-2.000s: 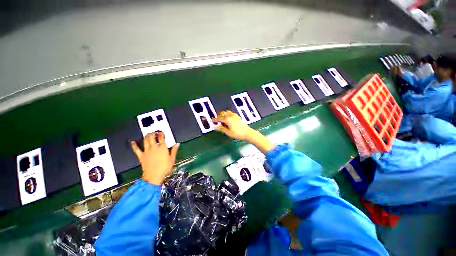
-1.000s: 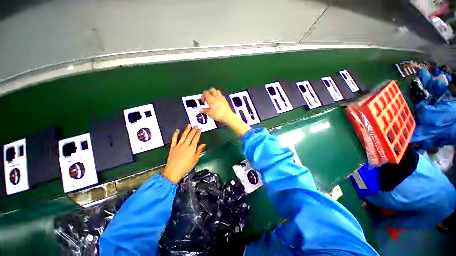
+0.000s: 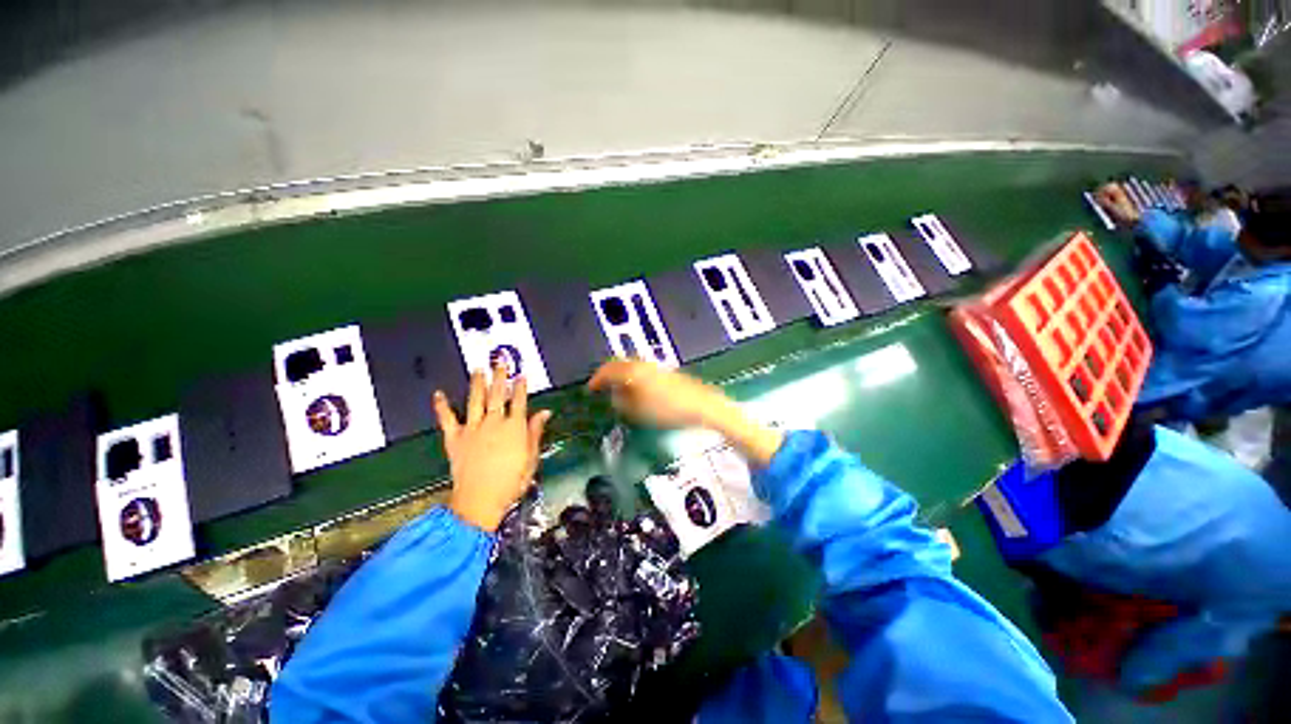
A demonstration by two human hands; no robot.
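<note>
Open gift boxes with white insert trays lie in a row on the green belt. My left hand (image 3: 491, 447) is spread flat, its fingertips at the near edge of one insert tray (image 3: 489, 320) with a squarish cutout above a round picture. My right hand (image 3: 663, 396), slightly blurred, is over the belt's near edge, below a tray with long dark slots (image 3: 632, 324). Its fingers are bent together; I cannot tell whether they hold anything. A pile of bagged black accessories (image 3: 574, 615) lies below my hands. Printed cards (image 3: 701, 498) lie right of the pile.
Black box lids (image 3: 234, 439) lie beside the white trays. At the right, a red-orange parts tray (image 3: 1076, 340) stands tilted near a neighbouring worker in blue sleeves, with a blue bin (image 3: 1022, 506) under it. A grey-white wall panel (image 3: 425, 106) runs behind the belt.
The boxes have shifted left in view. My right hand has come away from the box with the round picture, down towards the ledge. My left hand has moved slightly left and stays spread.
</note>
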